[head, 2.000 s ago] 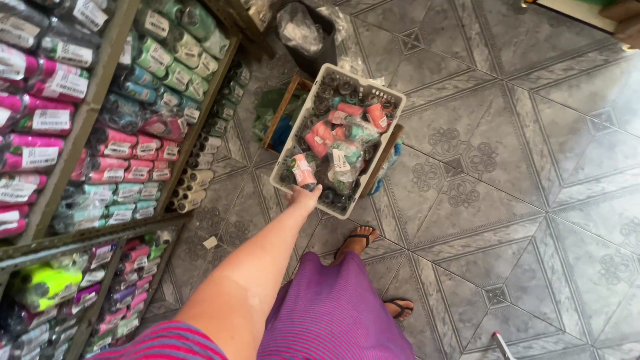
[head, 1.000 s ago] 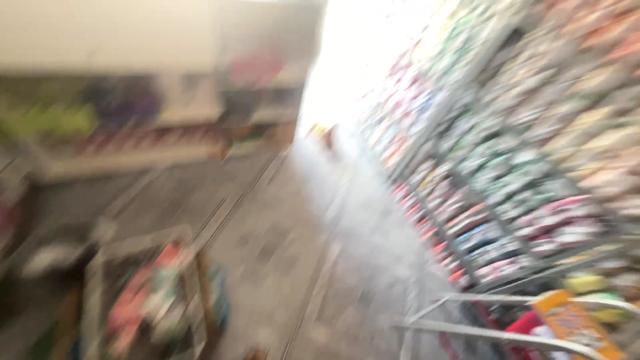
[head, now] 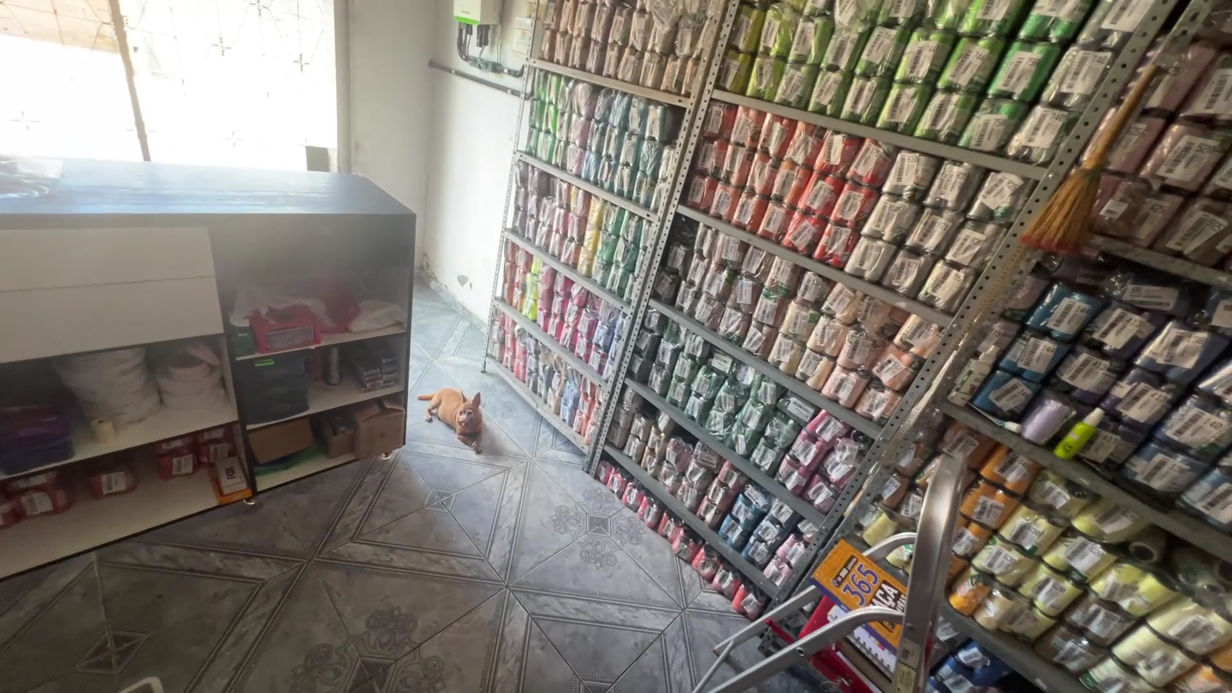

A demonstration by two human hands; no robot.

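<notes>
Neither of my hands shows in the head view. Metal shelves (head: 857, 279) run along the right wall, filled with plastic-wrapped spools or skeins of thread that bear labels. Green ones (head: 929, 82) sit near the top, red ones (head: 784, 173) below them, dark green ones (head: 712, 399) lower down. At the far right, dark blue packs (head: 1121, 327) stand above pale yellow ones (head: 1078, 558). A light-coloured pack and a lime-green bottle (head: 1078, 433) lie at that shelf's edge.
A small brown dog (head: 456, 416) lies on the tiled floor (head: 423, 539) beside a counter with open shelves (head: 409, 289). A metal stepladder (head: 929, 558) with an orange book (head: 859, 589) by it stands at the lower right. A straw broom (head: 1073, 202) hangs on the rack.
The view has swung up and away from the crate of wrapped packs. Two seconds ago a hand of mine touched that crate's near edge; now no hand shows.
</notes>
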